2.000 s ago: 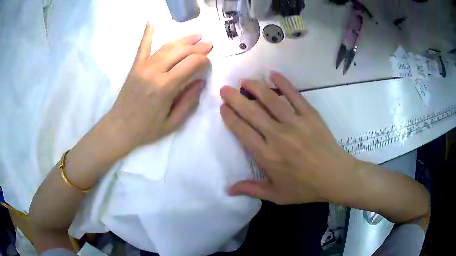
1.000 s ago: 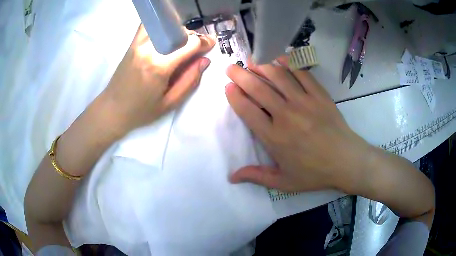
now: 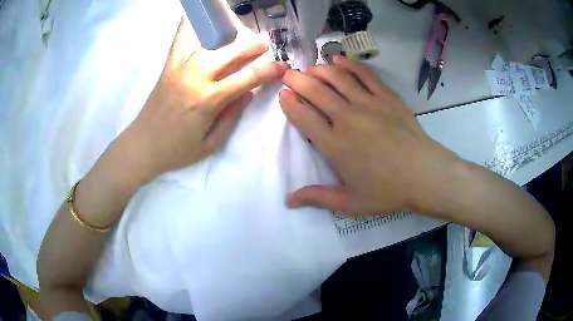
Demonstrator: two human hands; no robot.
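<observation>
White fabric (image 3: 232, 232) covers the left of the table and hangs over the front edge. The presser foot and needle (image 3: 279, 47) are at top centre, over the cloth's upper edge. My left hand (image 3: 195, 94) lies on the cloth left of the foot, its index fingertip just in front of the foot. My right hand (image 3: 371, 138) lies palm down at the cloth's right side, fingertips beside the left fingertip, thumb spread on the cloth. Whether the fingertips pinch the cloth is hidden.
A blue-grey guard or lamp (image 3: 210, 22) is above my left hand. A ribbed cream knob (image 3: 360, 46) is right of the needle. Pink-handled snips (image 3: 435, 53) and paper slips (image 3: 515, 81) lie at right. A printed ruler tape (image 3: 371, 221) runs along the front edge.
Both hands moved up to the presser foot over two seconds. Since one second ago, my left index fingertip has come to touch or nearly touch my right fingertips. The view has shifted slightly.
</observation>
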